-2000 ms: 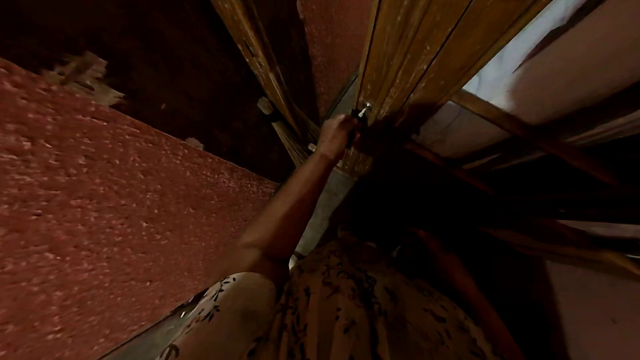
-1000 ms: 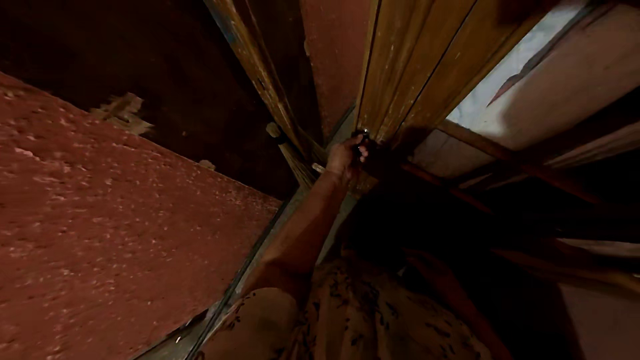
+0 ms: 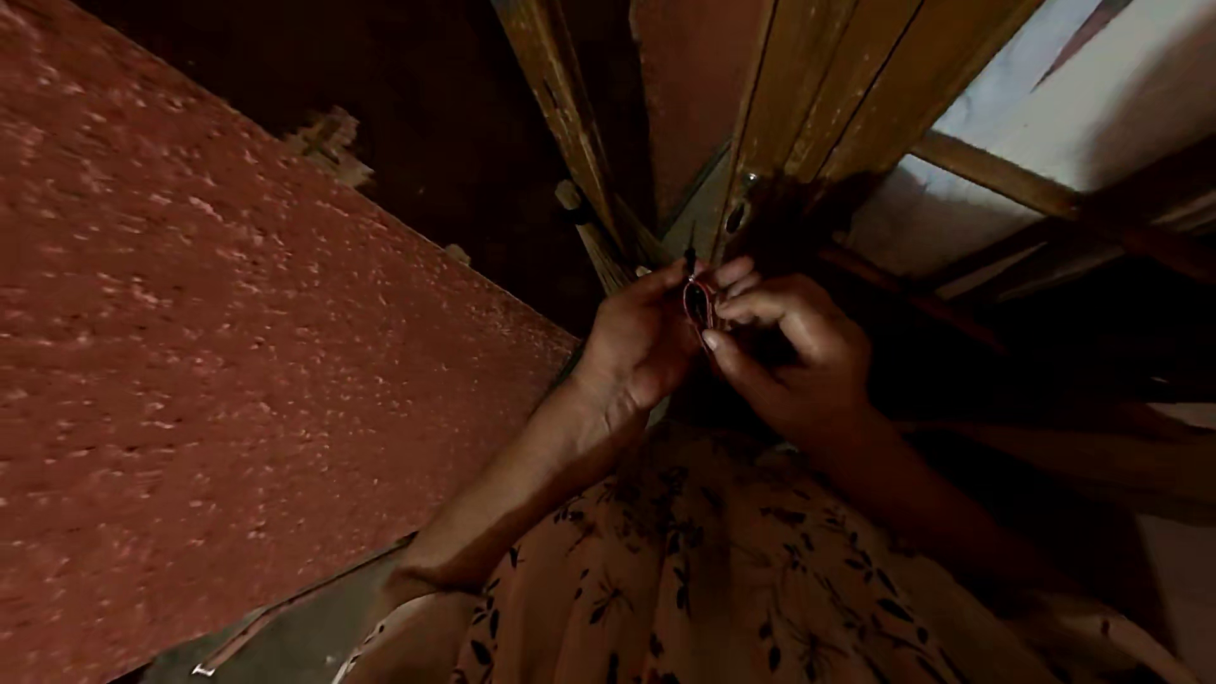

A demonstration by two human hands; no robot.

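Observation:
My left hand [image 3: 641, 337] and my right hand [image 3: 798, 347] are together at the middle of the view. Between them is a small dark object with a reddish loop [image 3: 699, 304], which looks like a strap or cord. A thin dark tip points up from it. My right thumb and forefinger pinch the loop, while the left fingers hold its upper end. Just beyond the hands stands the edge of a wooden door [image 3: 793, 104], with a small metal fitting [image 3: 751, 179] and an oval hole [image 3: 736, 217] in it.
A rough red wall [image 3: 237, 380] runs along the left. A worn wooden post [image 3: 560, 95] rises beyond the hands, with a stick [image 3: 591, 233] beside it. Wooden bars [image 3: 997, 176] cross the right side before a pale wall. Deep shadow covers much of the lower right.
My left hand has come back from the door's edge toward my body. My right hand, not distinct before, has come up to meet it, and the looped object now shows between them.

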